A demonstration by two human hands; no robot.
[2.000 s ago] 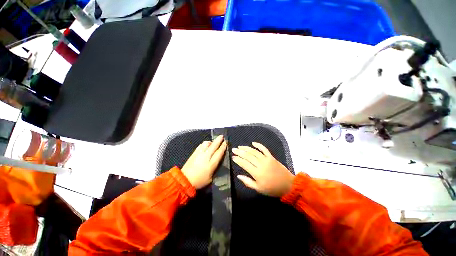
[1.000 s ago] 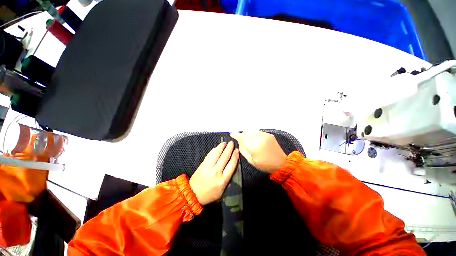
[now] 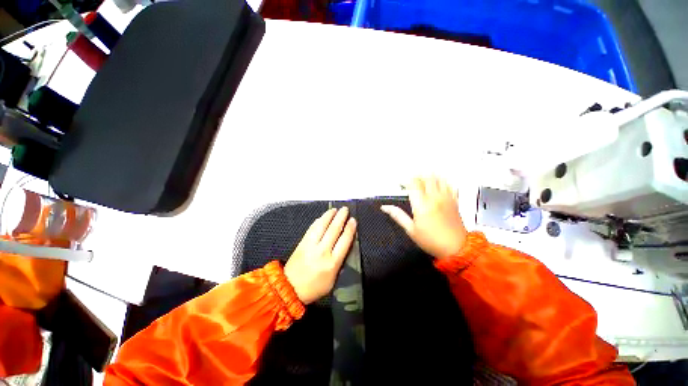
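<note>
A black mesh panel (image 3: 283, 230) lies at the front of the white table, its lower part towards my lap. A camouflage strip (image 3: 348, 298) runs along its middle. My left hand (image 3: 320, 255) lies flat on the panel with its fingertips at the strip's top end; it presses and does not grip. My right hand (image 3: 431, 219) is spread over the panel's top right corner, thumb apart, with its fingers reaching past the edge over the table. It holds nothing that I can see.
A thick black padded piece (image 3: 155, 105) lies at the table's left, beside thread cones (image 3: 89, 51). The sewing machine head (image 3: 615, 173) stands at right, with its metal needle plate (image 3: 498, 207) left of it. A blue crate (image 3: 498, 29) is behind the white table (image 3: 324, 113).
My right hand has left the strip's top end, moved right and spread its fingers. My left hand has stayed on the strip. Earlier the view shifted, bringing the panel's surroundings closer.
</note>
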